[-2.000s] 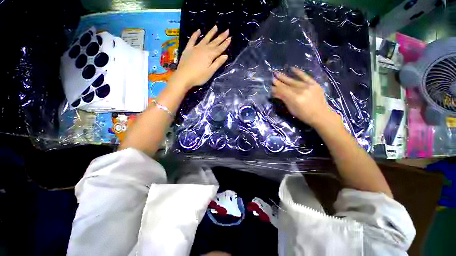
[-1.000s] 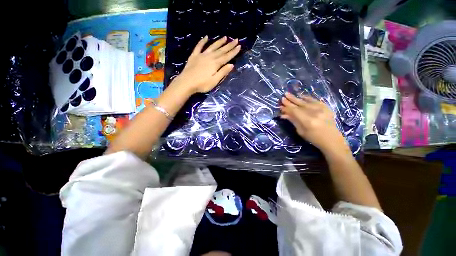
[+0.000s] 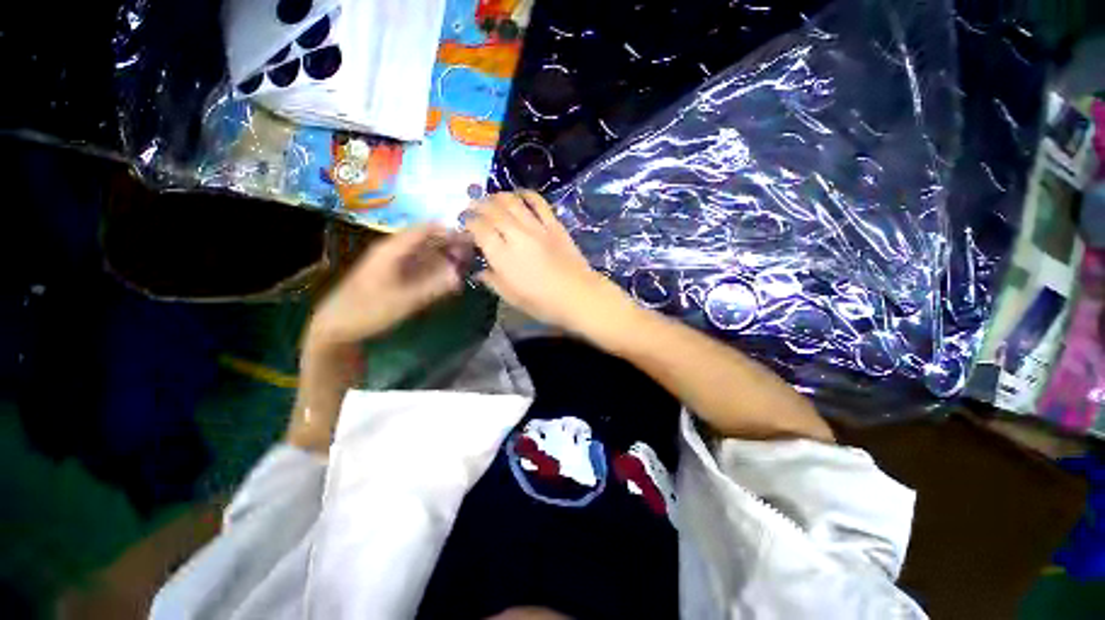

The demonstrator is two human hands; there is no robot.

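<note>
A black tray [image 3: 551, 133] with rows of round pockets lies on the bench, largely covered by clear crinkled plastic film [image 3: 739, 182]. Shiny round black parts show under the film near the tray's front edge. My left hand [image 3: 394, 281] is blurred and my right hand [image 3: 524, 257] meets it at the tray's front left corner. The fingers of both hands are close together. What lies between the fingertips is too small and blurred to tell.
White backing sheets [image 3: 376, 73] with black dots lie left of the tray on a blue and orange printed sheet [image 3: 467, 130]. A dark film-wrapped stack stands at the far left. Printed papers [image 3: 1040, 285] lie right of the tray. A brown carton [image 3: 969, 521] is below the bench edge.
Both hands have left the film over the tray and come together at its front left corner. The view has shifted, so the tray appears farther right and the fan is out of view.
</note>
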